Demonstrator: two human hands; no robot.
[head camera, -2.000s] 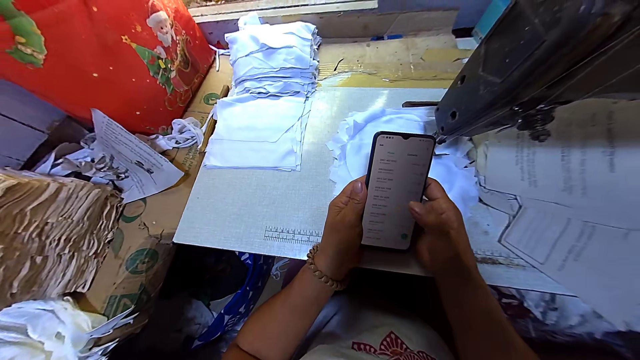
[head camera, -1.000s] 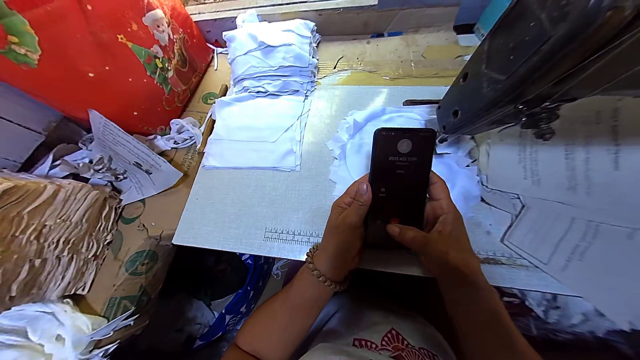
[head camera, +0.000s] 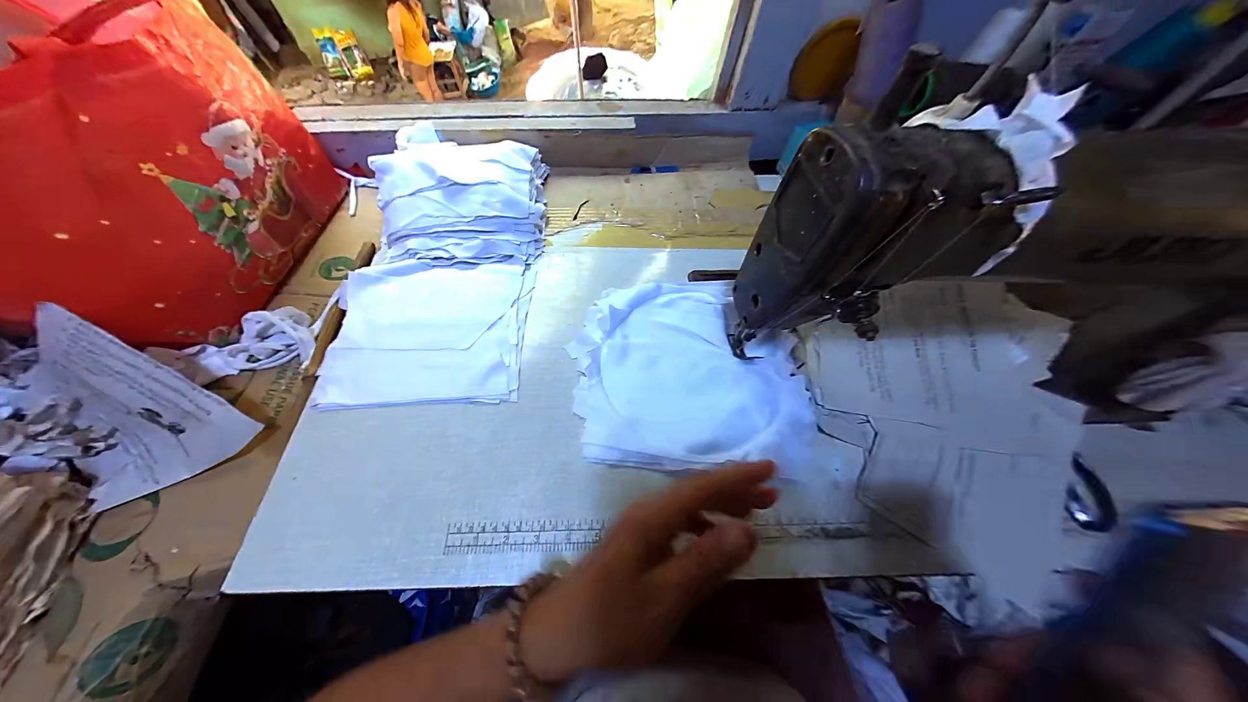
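Note:
My left hand (head camera: 648, 565), with a beaded bracelet at the wrist, holds nothing; its fingers are apart near the front edge of a stack of white fabric pieces (head camera: 682, 390). A curved line shows on the top piece. That stack lies under the needle end of a dark sewing machine (head camera: 809, 224). At the lower right, a strongly blurred shape appears to be my right hand (head camera: 1024, 663), near a blurred blue object (head camera: 1150, 575); what it holds cannot be made out. The phone is not clearly visible.
White folded cloths (head camera: 458, 205) are piled at the back left, with flat white pieces (head camera: 419, 341) in front. A red gift bag (head camera: 146, 185), a printed sheet (head camera: 136, 400) and scraps lie left. Printed papers (head camera: 965, 390) lie right. People are outside the window.
The phone, earlier held in both hands, has left them at the middle. My left hand is off it, fingers spread; the right has moved right. The view has tilted up, showing the window.

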